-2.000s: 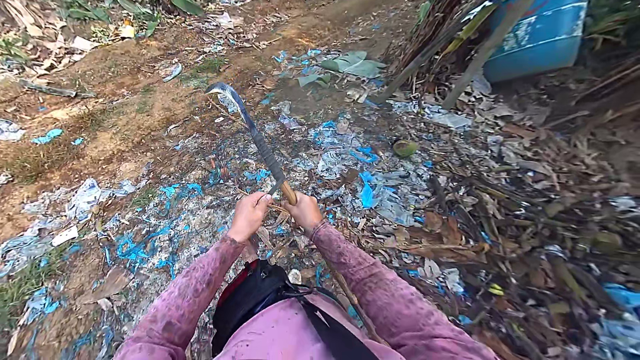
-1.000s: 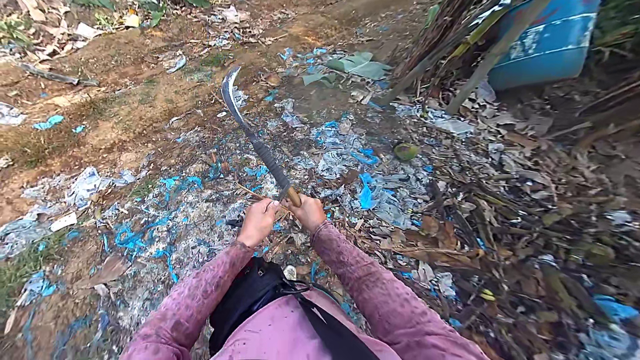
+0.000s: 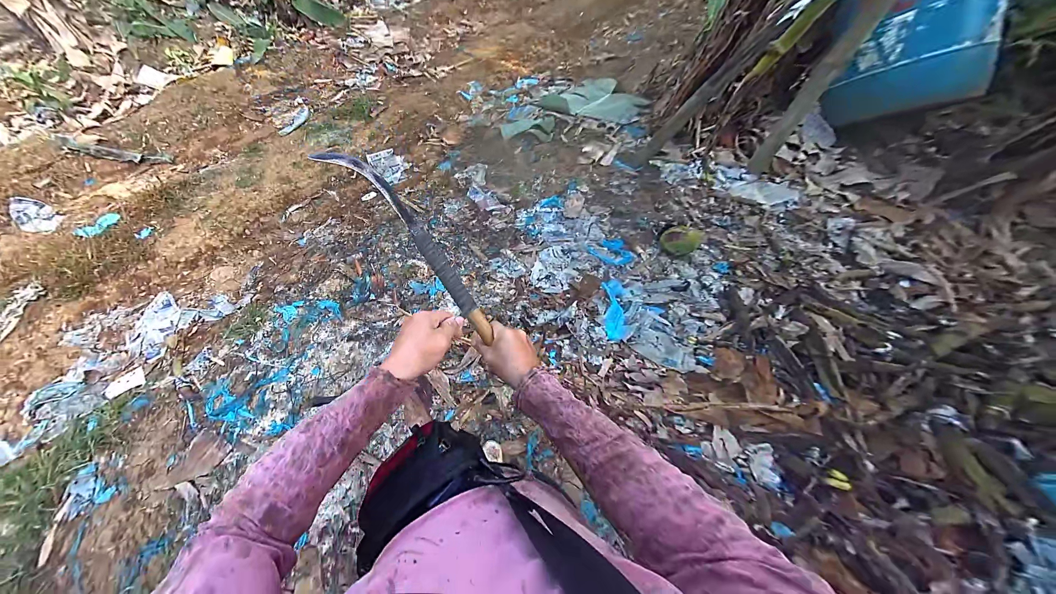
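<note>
My right hand [image 3: 506, 353] is closed around the wooden handle of a curved-bladed knife [image 3: 436, 254], whose neck is wrapped in dark grey. The dark hooked blade points up and to the left, over the littered ground. Close beside it on the left is my left hand [image 3: 422, 344], its fingers pinched on something thin that is too small to make out. A black bag [image 3: 429, 470] with a strap hangs at my waist, below both hands.
Blue and whitish plastic scraps [image 3: 615, 318] litter the soil, with dry leaves on the right. A greenish husk [image 3: 681, 240] lies right of the knife. A blue container [image 3: 916, 70] stands at upper right behind leaning stalks [image 3: 813, 95]. Large green leaves [image 3: 598, 103] lie further off.
The knife's blade has swung to the left and its hooked tip now points left, where before it pointed more upward. Both hands stay close together at the handle.
</note>
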